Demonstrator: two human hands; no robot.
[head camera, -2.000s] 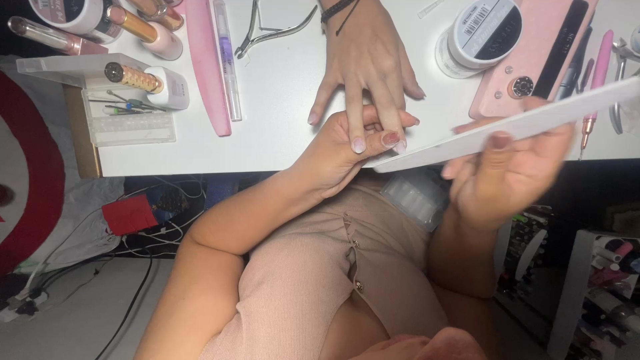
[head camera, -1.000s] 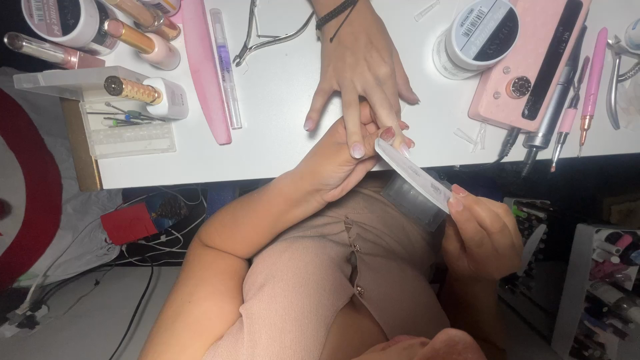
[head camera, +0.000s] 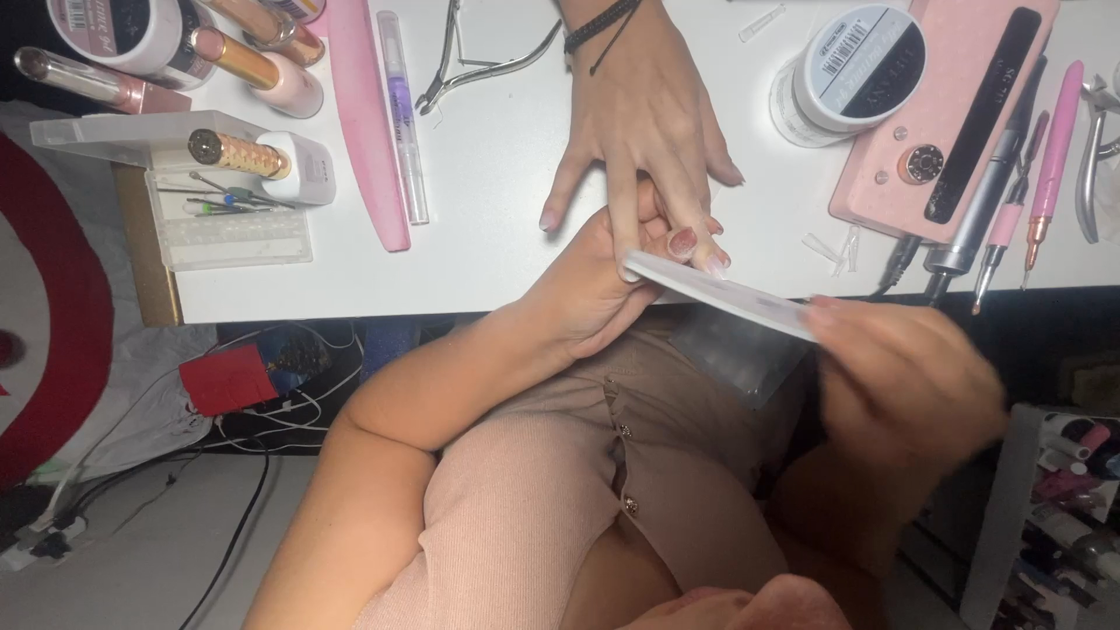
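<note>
My left hand (head camera: 604, 280) grips fingers of another person's hand (head camera: 643, 105), which reaches in from the far side of the white table and wears a black braided bracelet (head camera: 604, 24). Its thumb lies over one finger. A white nail file (head camera: 717, 293) is pinched at its right end by my right hand (head camera: 901, 385), which is slightly blurred. The file's other end meets a fingertip of the other person beside my left thumb.
On the table (head camera: 490, 254) lie a pink file (head camera: 367, 131), a clear pen (head camera: 404, 122), cuticle nippers (head camera: 481, 66), a lidded jar (head camera: 853, 74), a pink nail drill unit (head camera: 945, 114) and brushes (head camera: 1054, 157). A polish bottle (head camera: 297, 166) stands by an open plastic case (head camera: 232, 236).
The file was held higher and farther right two seconds ago, covering part of the drill unit. Between one second ago and now, its tip has shifted left to a neighbouring finger.
</note>
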